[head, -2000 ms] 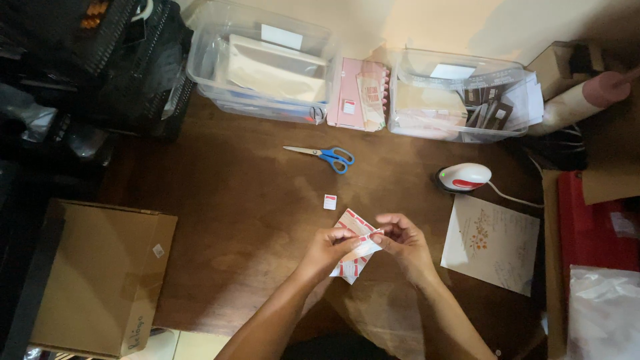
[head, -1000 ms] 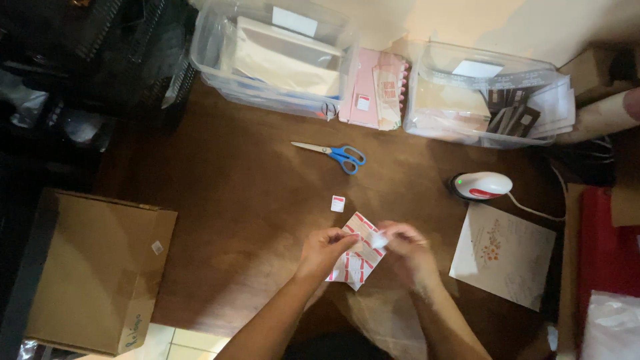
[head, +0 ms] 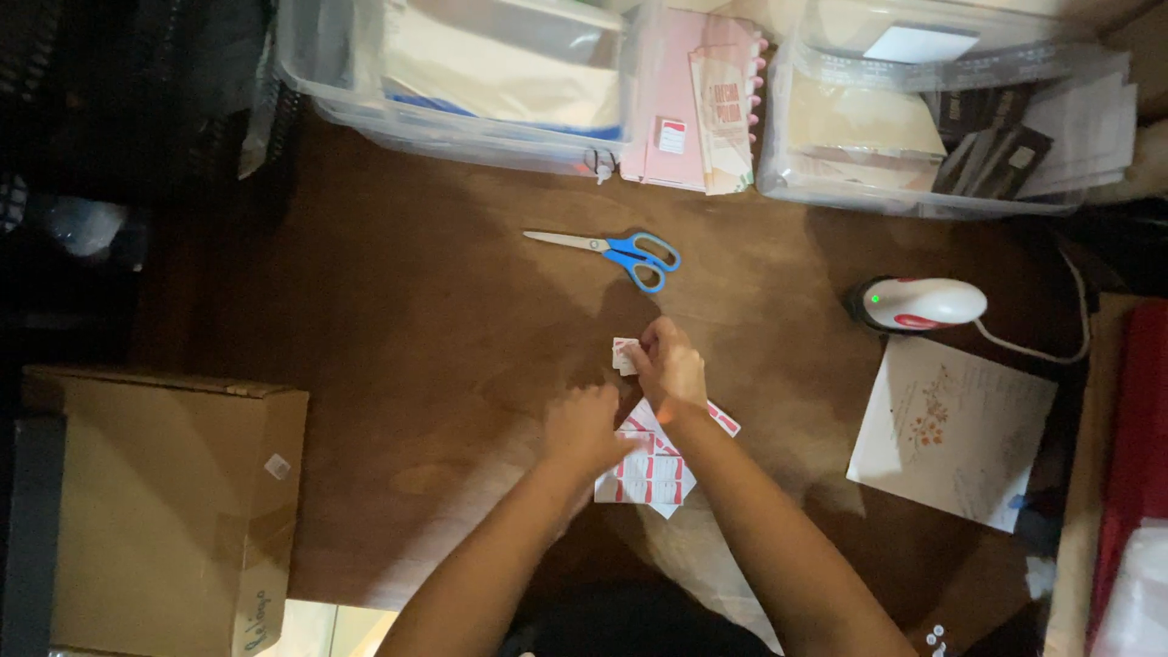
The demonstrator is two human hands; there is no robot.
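Note:
Sheets of red-and-white labels (head: 652, 479) lie overlapped on the brown wooden table, partly under both forearms. My left hand (head: 589, 424) is over their upper left part, its thumb over the printed labels; whether it grips them cannot be told. Beyond the sheets, my right hand (head: 671, 360) has its fingertips on small red-and-white labels (head: 625, 356) at the table surface. Scissors with blue handles (head: 639, 255) lie farther back, blades pointing left.
Two clear plastic bins (head: 484, 137) (head: 922, 201) and a pink notebook (head: 666, 100) line the back. At right are a corded white handheld scanner (head: 926, 304) and a printed sheet (head: 949, 433). A cardboard box (head: 155, 511) sits at left, black mesh trays (head: 137, 82) behind it.
My right hand has moved from beside the label sheets up to the small label behind them. My left hand no longer pinches the raised sheet edge. The view has shifted closer.

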